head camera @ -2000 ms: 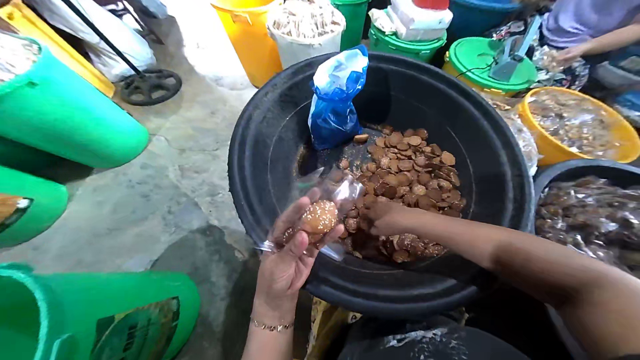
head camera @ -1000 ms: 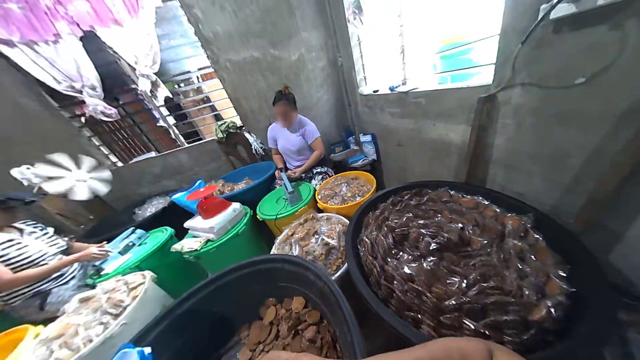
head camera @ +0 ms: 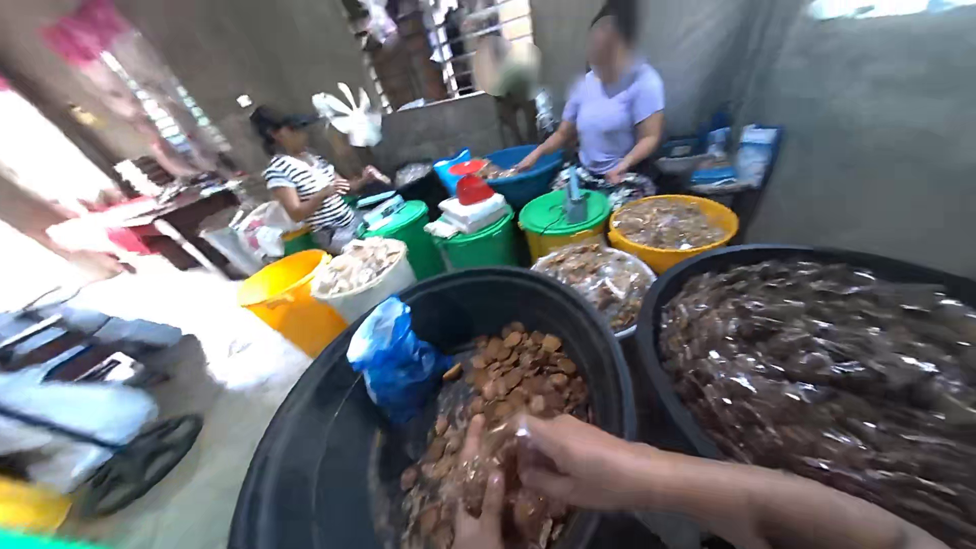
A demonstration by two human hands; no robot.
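Note:
Over a large black plastic tub (head camera: 305,427) with round brown biscuits (head camera: 518,374) in it, my two hands are close together. My left hand (head camera: 480,496) is low in the tub, its fingers around a clear plastic bag (head camera: 492,461) that seems to have brown pieces in it; blur hides the detail. My right hand (head camera: 564,461) reaches in from the right, fingers bent at the bag's upper part; whether it grips the bag cannot be told. A blue plastic bag (head camera: 396,362) stands inside the tub, left of the biscuits.
A wide black tub of wrapped brown packets (head camera: 823,366) adjoins on the right. Behind are a yellow tub (head camera: 675,229), green lidded buckets (head camera: 564,212) and a white bucket (head camera: 366,274). Two people sit beyond them. A round black base (head camera: 141,465) stands on the floor at left.
The view has swung widely. Two seconds ago my left hand held a bag with seeded biscuits up while my right hand was in the pile; now both hands are together at a bag.

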